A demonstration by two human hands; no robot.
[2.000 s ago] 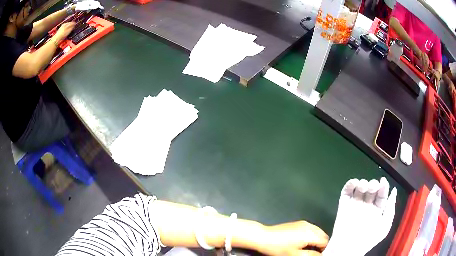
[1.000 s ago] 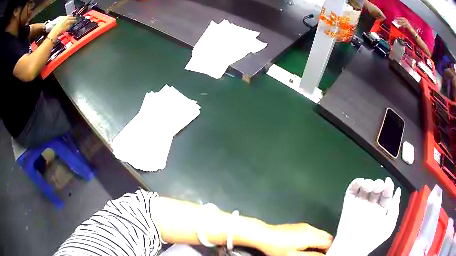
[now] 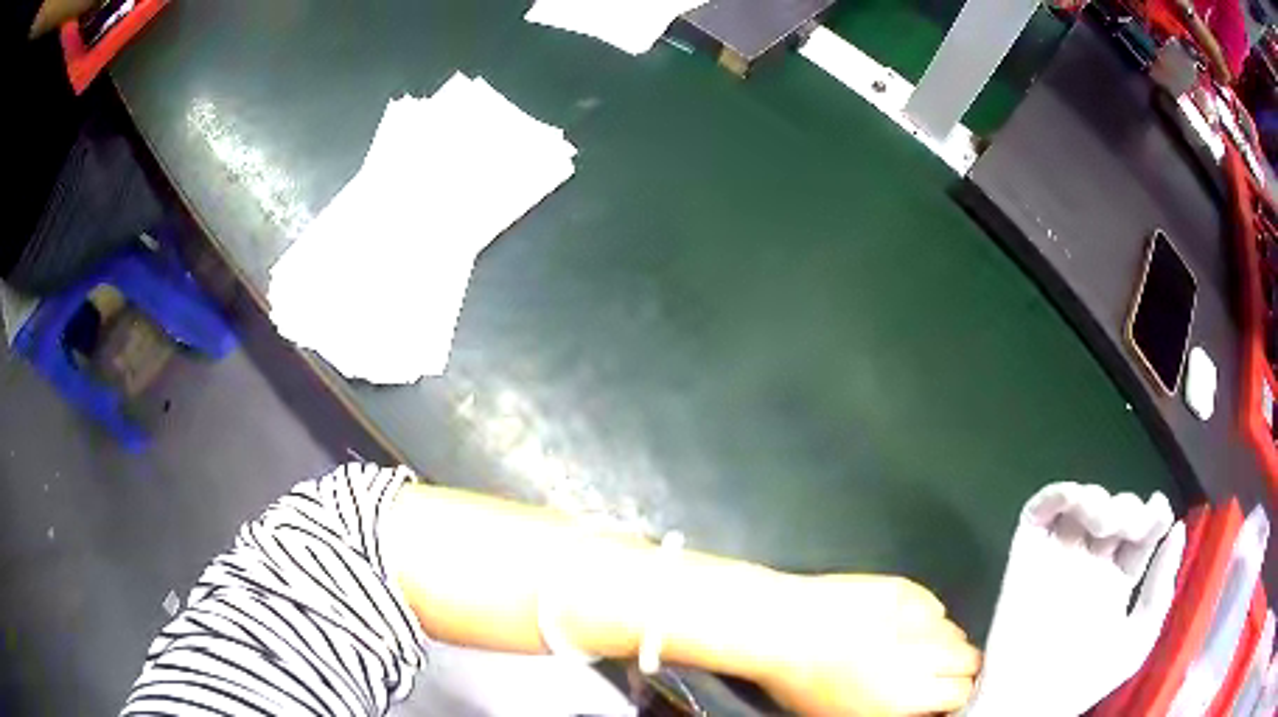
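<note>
My left hand [image 3: 876, 647], bare with light bands at the wrist, is at the lower right. Its curled fingers are at the wrist edge of the white glove; its fingertips are partly hidden. My right hand [image 3: 1086, 602] wears the white glove, palm up, with fingers loosely bent and the thumb apart. Nothing shows in its palm. The lower part of the glove is cut off by the bottom edge.
A fanned white stack [image 3: 407, 238] lies on the green bench [image 3: 757, 364]. Another is cut off at the top. Right: red tray [image 3: 1191, 616] with whitish sleeves, smartphone [image 3: 1163, 311] and small white case [image 3: 1201, 383] on a dark shelf. Blue stool [image 3: 126, 336] at left.
The view has tilted down, so the stacks and stool sit higher in the picture. My left fingers are more curled at the glove's wrist. The gloved hand keeps nearly the same shape.
</note>
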